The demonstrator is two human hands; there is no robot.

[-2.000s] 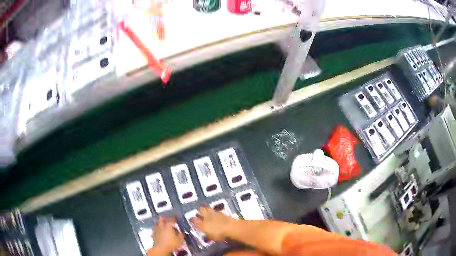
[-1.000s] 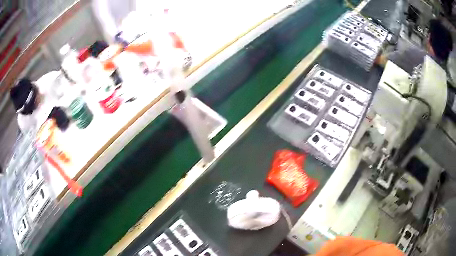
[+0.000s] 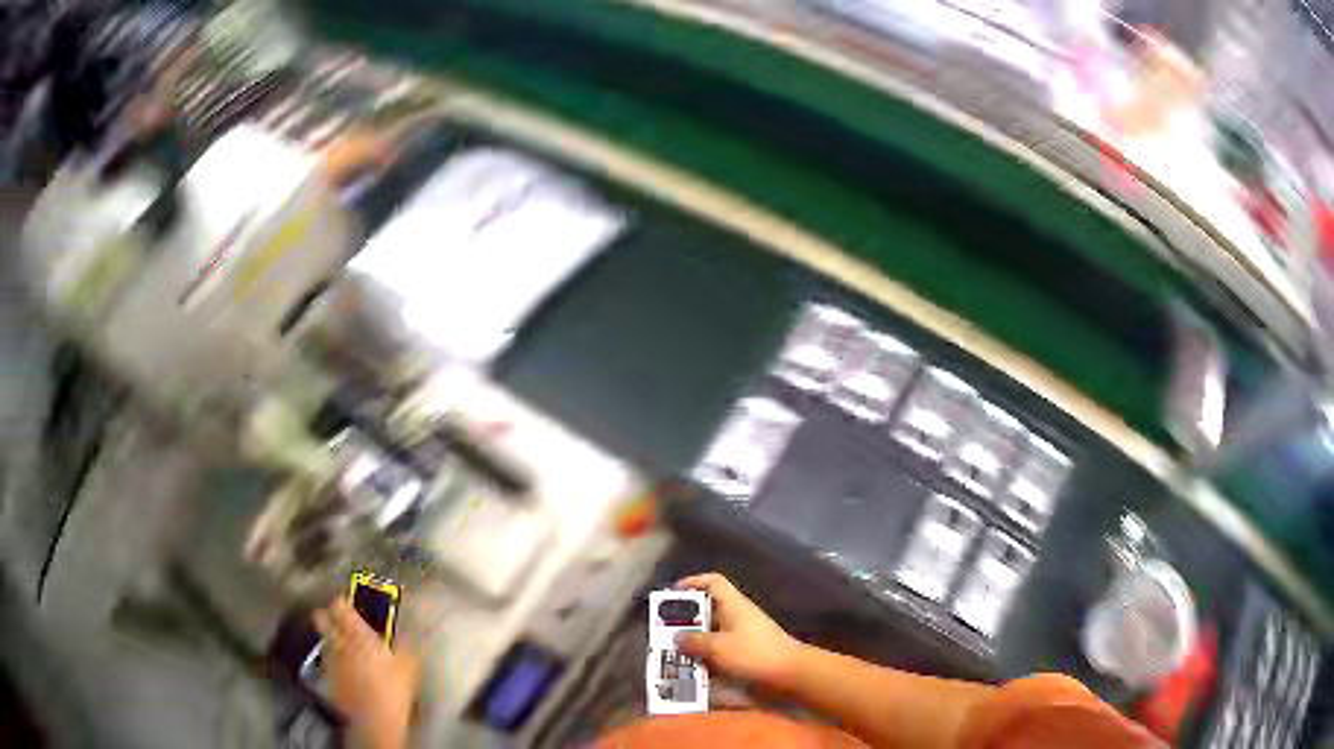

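Observation:
My right hand (image 3: 746, 632) grips a white housing (image 3: 677, 691) by its right side, with its dark oval at the top, in front of the bench edge. My left hand (image 3: 373, 673) is at lower left on the machine, touching or beside a dark yellow-edged block (image 3: 376, 603); blur hides whether its fingers hold anything. A clear blister tray (image 3: 834, 505) on the bench holds white housings in two rows, with a dark gap in the near row.
The cream machine (image 3: 563, 512) stands at left, with an orange-red knob (image 3: 638, 512) and blue display (image 3: 519, 685). A whitish stack (image 3: 490, 249) lies behind. The fan (image 3: 1138, 622) and red bag (image 3: 1188, 688) are at right, before the green conveyor (image 3: 878, 190).
The view has swung left to the machine. Both hands, over the tray in the oldest frame and unseen one second ago, are visible again, the right with a housing. The tray now shows a gap.

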